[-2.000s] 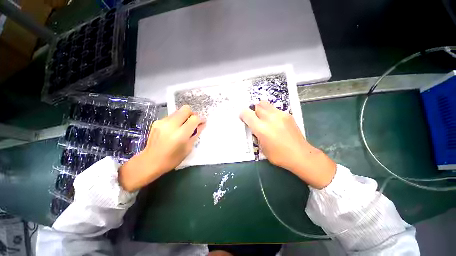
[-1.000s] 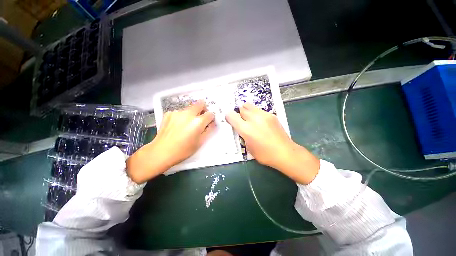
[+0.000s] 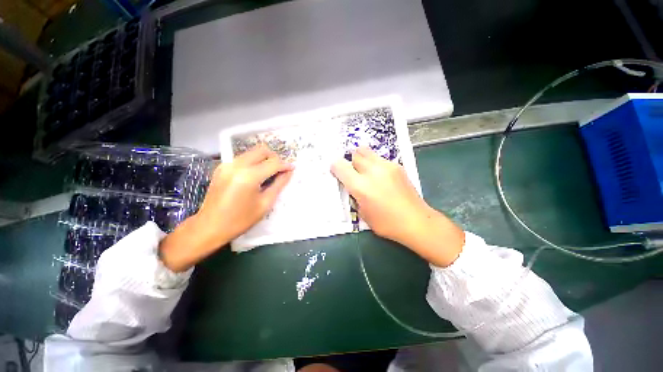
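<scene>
My left hand (image 3: 236,190) is over the left compartment of the white parts tray (image 3: 291,221). Its fingers are closed on a small black housing (image 3: 270,179), mostly hidden by them. My right hand (image 3: 385,192) is over the divider side of the right compartment and grips the suction pen (image 3: 354,216); its banded rear end shows below the palm, and its tip is hidden. Small metal parts (image 3: 291,145) lie at the back of the left compartment. Small dark pieces (image 3: 374,132) lie at the back of the right compartment.
A clear blister tray (image 3: 131,174) stands at left, a second one (image 3: 94,83) farther back. A grey-white board (image 3: 305,62) lies behind the parts tray. Scrap bits (image 3: 307,277) lie in front. At right are the looping air hose (image 3: 499,163) and blue vacuum pump (image 3: 629,167).
My left hand has moved left, away from my right hand, after coming closer to it one second ago. The whole view has shifted since two seconds ago.
</scene>
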